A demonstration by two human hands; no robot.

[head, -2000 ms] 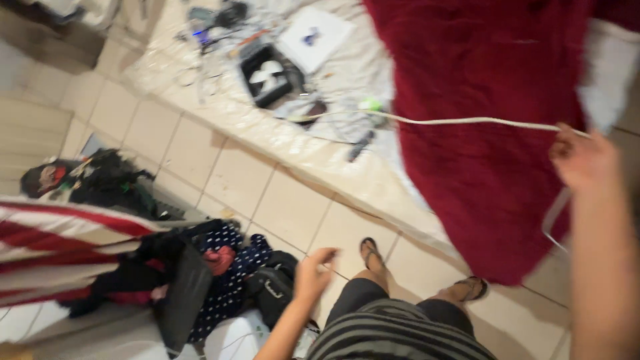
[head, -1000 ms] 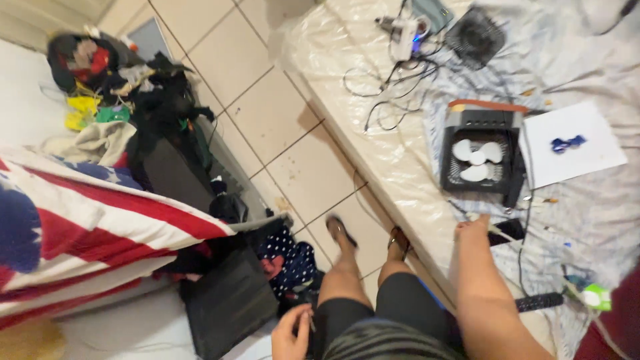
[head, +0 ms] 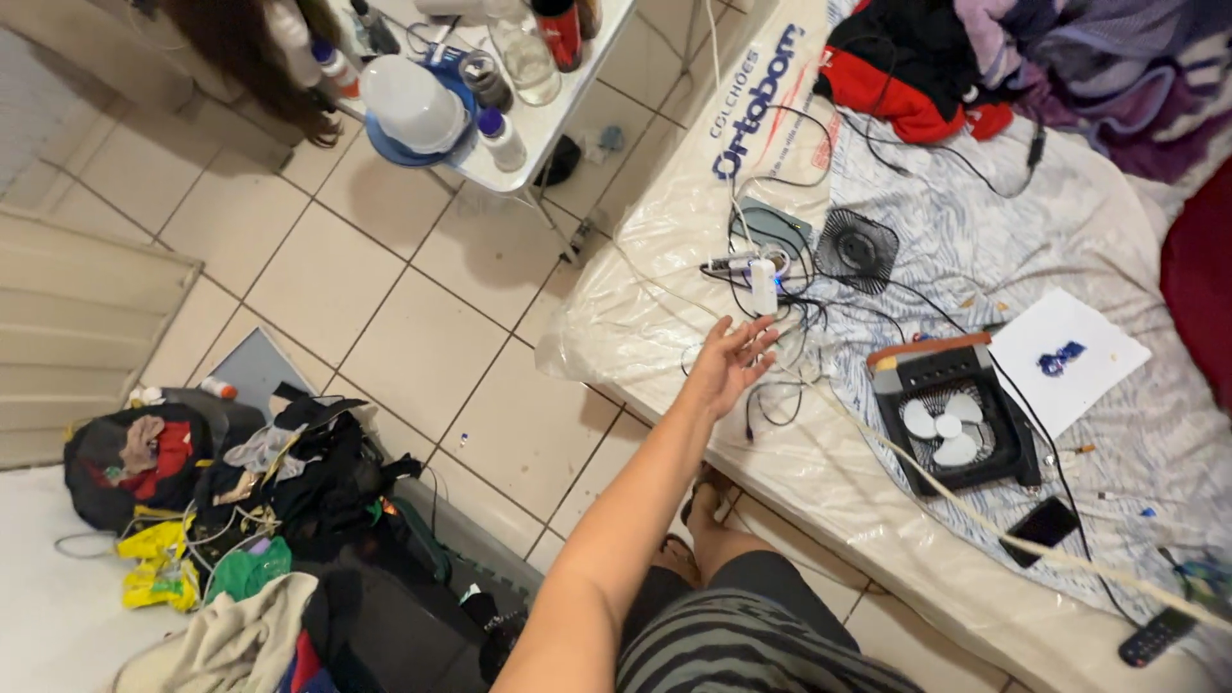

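My left hand [head: 733,366] reaches over the edge of the bed, fingers apart, with nothing visible in it. Just beyond its fingertips is a white plug or adapter [head: 763,286] with a blue light, among tangled black cables [head: 807,310]. A pale cable [head: 924,472] runs from near the hand to the lower right. To the right lies a small fan in a black square housing [head: 948,423] with white blades. A black fan grille [head: 857,250] rests above it. My right hand is out of view.
A plastic-covered mattress [head: 635,318] carries white paper [head: 1068,361], a smartphone [head: 1039,531] and a remote control [head: 1155,635]. Bottles and a white tub [head: 409,104] stand on a small table [head: 577,106]. Clothes and bags [head: 318,500] are piled at lower left on the tiled floor [head: 472,385].
My left hand has moved from beside my body to the cables on the bed. My right hand, over the bed one second ago, has left the view. The view has shifted considerably.
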